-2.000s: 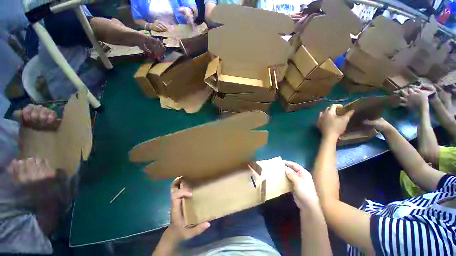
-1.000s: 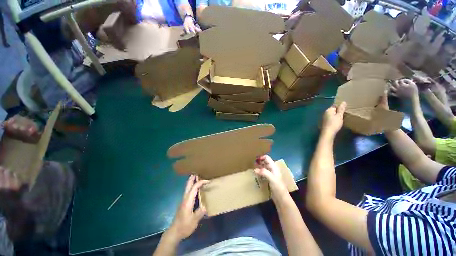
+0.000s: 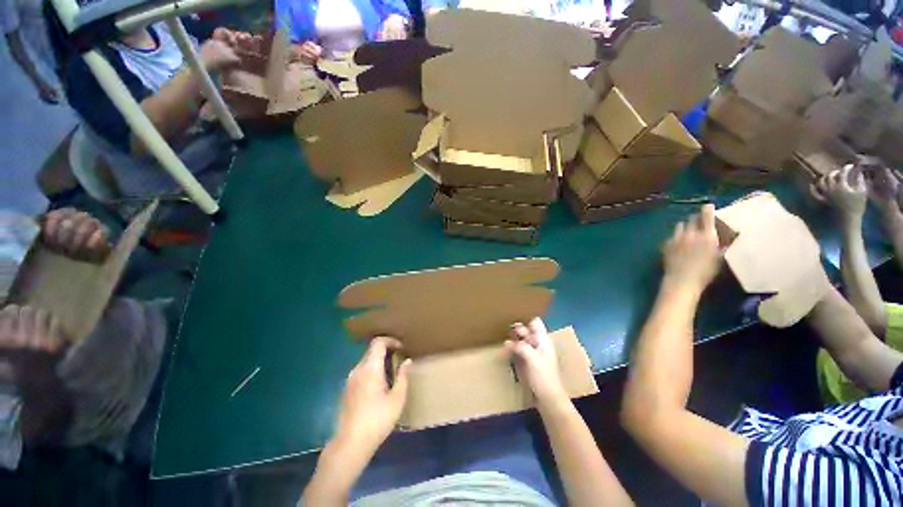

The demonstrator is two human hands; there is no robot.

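A part-folded mailer box (image 3: 460, 384) lies at the table's near edge in front of me. Its lid panel (image 3: 451, 309) stands up behind the tray, with rounded notched ends. The right side panel (image 3: 574, 362) lies folded outward to the right. My left hand (image 3: 376, 388) holds the left end of the box, thumb and fingers at the left corner. My right hand (image 3: 536, 361) is on the right end of the tray, fingers bent at the corner beside the lid. What its fingertips touch there is partly hidden.
Stacked open boxes (image 3: 495, 213) stand at the far side, more to the right. A cardboard blank (image 3: 366, 144) leans left of them. A thin pale strip (image 3: 246, 381) lies at left. A person at right folds a box (image 3: 777, 253); another at left holds cardboard (image 3: 74, 287).
My right hand has moved from the outer edge of the right side panel to the tray's inner right corner. The side panel has dropped outward. The neighbour's box at right has turned.
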